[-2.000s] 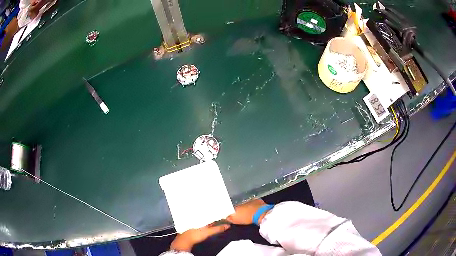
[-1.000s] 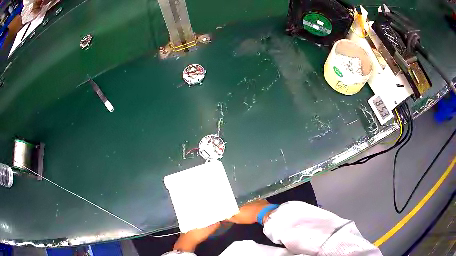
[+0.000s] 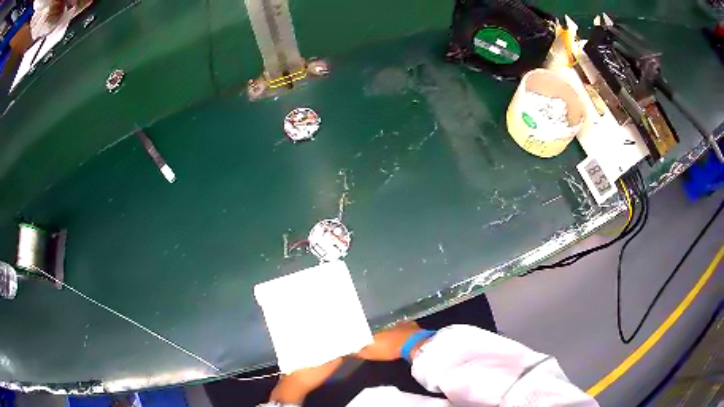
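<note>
A blank white square work pad (image 3: 313, 316) lies at the bench's near edge. A round PCB assembly (image 3: 329, 239) with red wires sits just beyond its far edge. My left hand (image 3: 306, 383) is at the pad's lower edge, cut off at the wrist by the picture's bottom. My right hand (image 3: 389, 343), with a blue wrist band, is at the pad's lower right corner. The hands are close together and their fingers are mostly hidden or blurred, so I cannot tell whether they hold anything. Solder wire (image 3: 127, 317) runs from the spool (image 3: 32, 248) towards my left hand.
A second round assembly (image 3: 302, 125) lies beyond, near a metal post (image 3: 275, 40). Tweezers (image 3: 156, 156) lie at left. A small disc (image 3: 115, 80) is upper left. At right are a black fan (image 3: 496, 44), a tub of white pieces (image 3: 545, 113), an iron stand and a display (image 3: 597, 178).
The small disc at upper left has moved further left and nearer. My left fingers, stretched out along the pad's lower edge earlier, are now less distinct. The pad and near assembly have stayed in place.
</note>
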